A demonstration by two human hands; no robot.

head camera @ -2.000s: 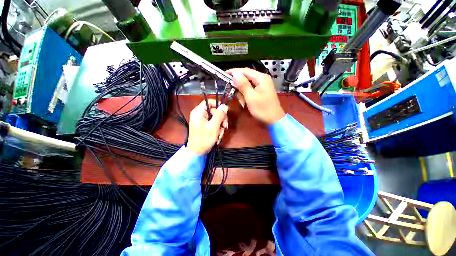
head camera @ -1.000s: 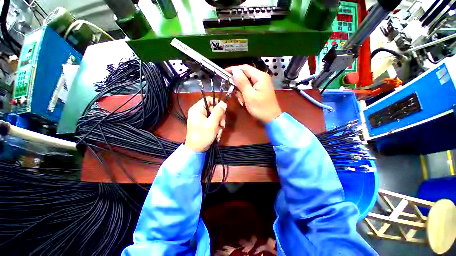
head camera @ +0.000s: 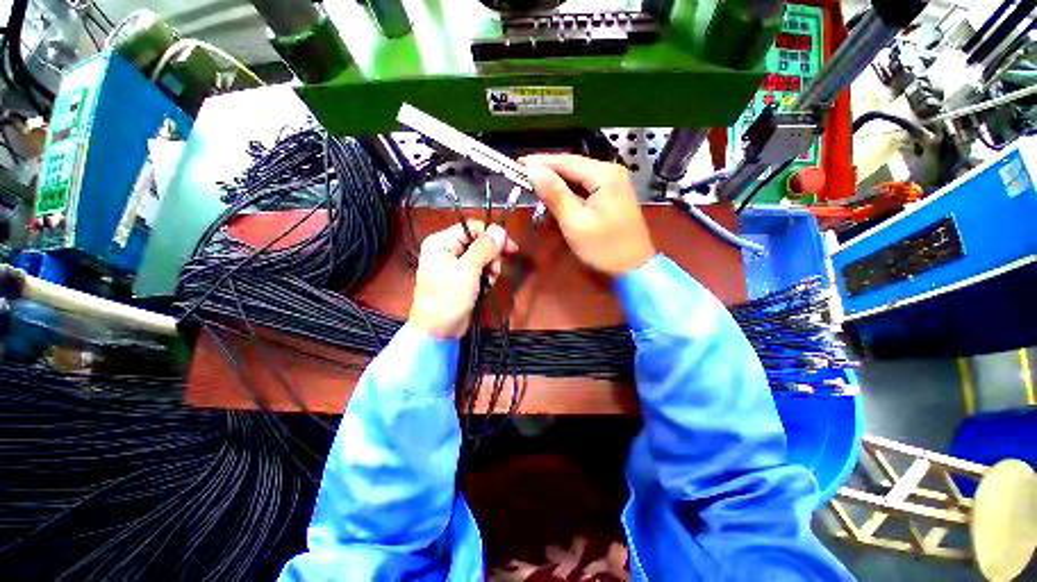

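Observation:
My right hand grips the right end of a narrow silver loading bar, which slants up to the left in front of the green crossbar. My left hand is closed on several black cables below the bar. Their silvery tips point up close under the bar; whether they touch it is hard to tell. The cables hang down over the front edge of the reddish-brown work board. A long cable bundle lies across the board beneath my forearms.
The green upper platen with a warning label spans the back. Cable loops are piled at left. Cable ends lie over a blue tub at right. A blue tray, control panel and wooden stool are also right.
My left hand has moved slightly left and away from my right hand, with cables still in it. The bar stays in my right hand. The whole view has shifted slightly.

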